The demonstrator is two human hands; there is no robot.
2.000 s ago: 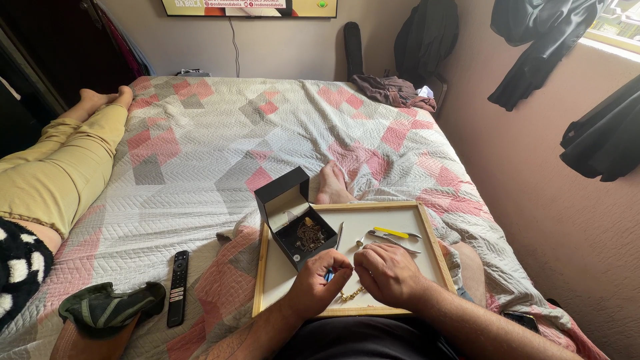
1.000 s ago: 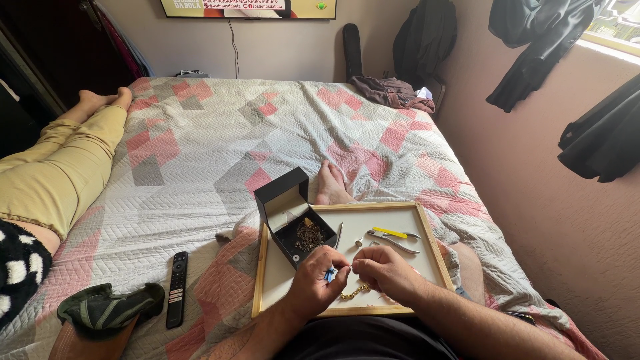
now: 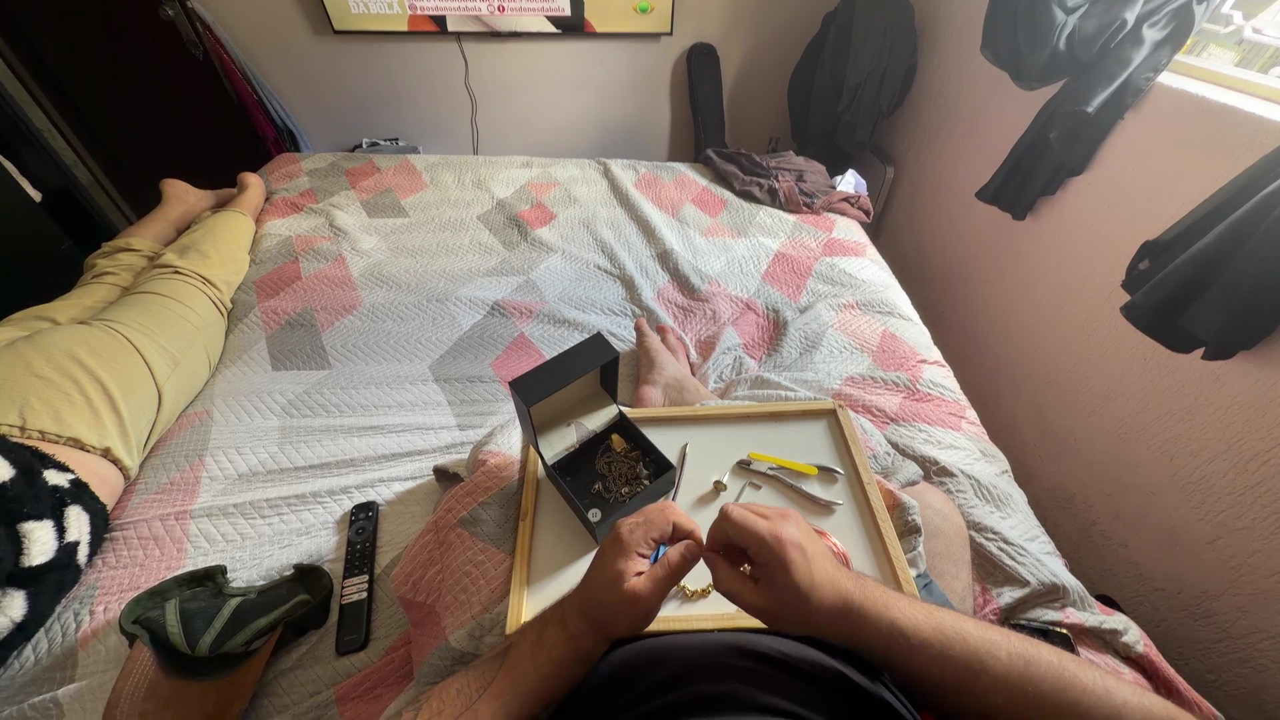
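Above a white tray with a wooden rim [image 3: 870, 500], my left hand [image 3: 640, 565] is closed on a small blue item [image 3: 658, 553], mostly hidden by the fingers. My right hand [image 3: 765, 560] pinches something too small to make out, its fingertips close to the left thumb. Gold-coloured beads or chain [image 3: 694, 591] show between and below the hands. An open black box [image 3: 590, 500] holding tangled chains [image 3: 620, 470] stands on the tray's left part. Metal nippers [image 3: 800, 487], a yellow-handled tool [image 3: 783, 463], a slim metal tool [image 3: 682, 472] and a small round-headed piece [image 3: 720, 484] lie beyond the hands.
The tray rests on a bed with a patchwork quilt [image 3: 430, 270]. A remote control [image 3: 357, 580] and a cap [image 3: 225, 620] lie at the left. Another person's legs [image 3: 150, 330] stretch along the left side. A bare foot [image 3: 665, 370] is just beyond the tray.
Both hands stay together over the tray, with only small shifts of the fingers. The box and tools have not moved.
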